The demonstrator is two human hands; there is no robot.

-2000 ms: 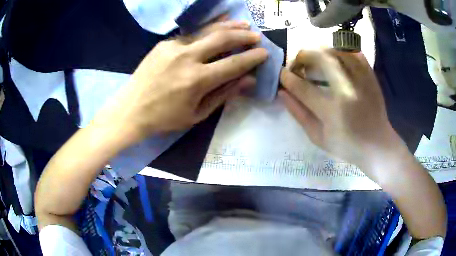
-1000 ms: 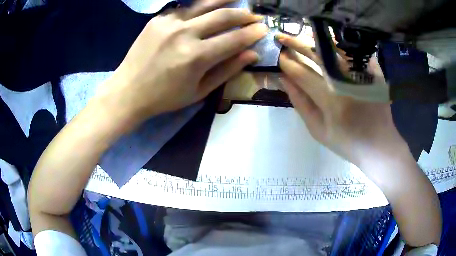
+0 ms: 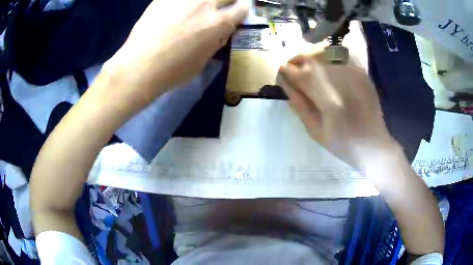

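My left hand [image 3: 179, 44] is at the top left, palm down on the cloth, its fingers gripping the grey-blue fabric panel [image 3: 168, 114] near the picture's top edge. The panel's lower corner hangs out below my wrist, over a dark navy panel [image 3: 205, 111]. My right hand [image 3: 339, 98] is blurred, right of the pale tan slide plate [image 3: 251, 72], with fingers curled just below the needle area. I cannot tell if it holds anything. The knurled knob [image 3: 336, 54] is just above it.
The white machine head [image 3: 441, 18] with blue lettering fills the top right. A dark pointed piece [image 3: 402, 88] lies right of my right hand. Navy and grey-blue cloth [image 3: 39, 98] heaps at left. Blue basket parts [image 3: 373, 227] show below the table edge [image 3: 233, 189].
My left hand has moved up and away with the fabric, and the dark navy panel's lower edge is farther up. More of the tan plate shows. My right hand stays near the needle area.
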